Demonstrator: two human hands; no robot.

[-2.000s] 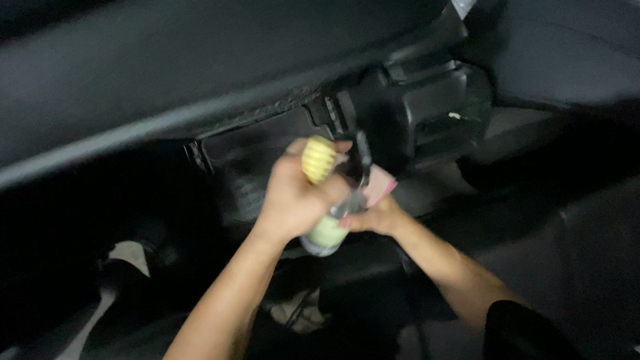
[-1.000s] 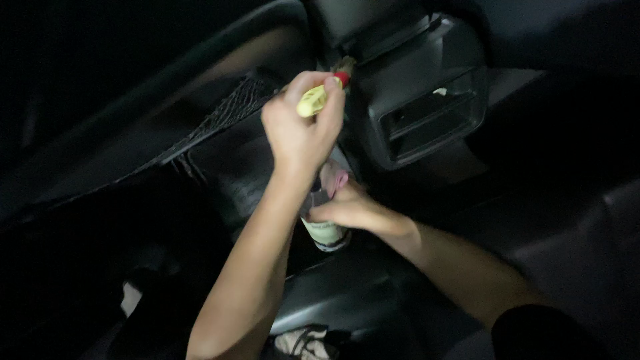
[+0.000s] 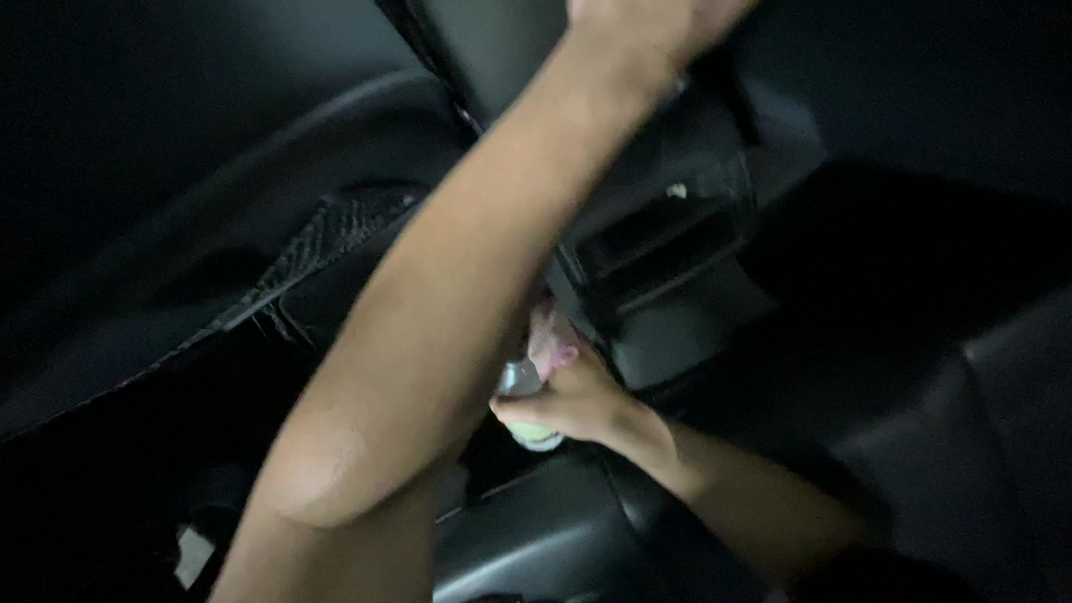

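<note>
My left hand (image 3: 657, 21) is at the top edge of the view, its fingers cut off by the frame, so whether it holds anything is hidden. The left forearm runs diagonally across the middle. Below and right of that forearm, my right hand (image 3: 586, 406) grips a small clear container (image 3: 536, 434) with a pale green lower part, partly covered by the fingers and the left arm. A crumpled pink cloth (image 3: 551, 343) lies against the same hand, above the thumb.
Around the hands is a dark car interior. A black plastic console with an open slot (image 3: 670, 239) is to the right of the left forearm. A mesh pocket (image 3: 322, 239) is at the left, and a glossy dark panel (image 3: 528, 536) curves below. Something whitish (image 3: 193, 554) shows at lower left.
My left hand has moved up and away from the right hand, to the top edge; the yellow-handled brush it held is out of view. My right hand keeps the container and pink cloth.
</note>
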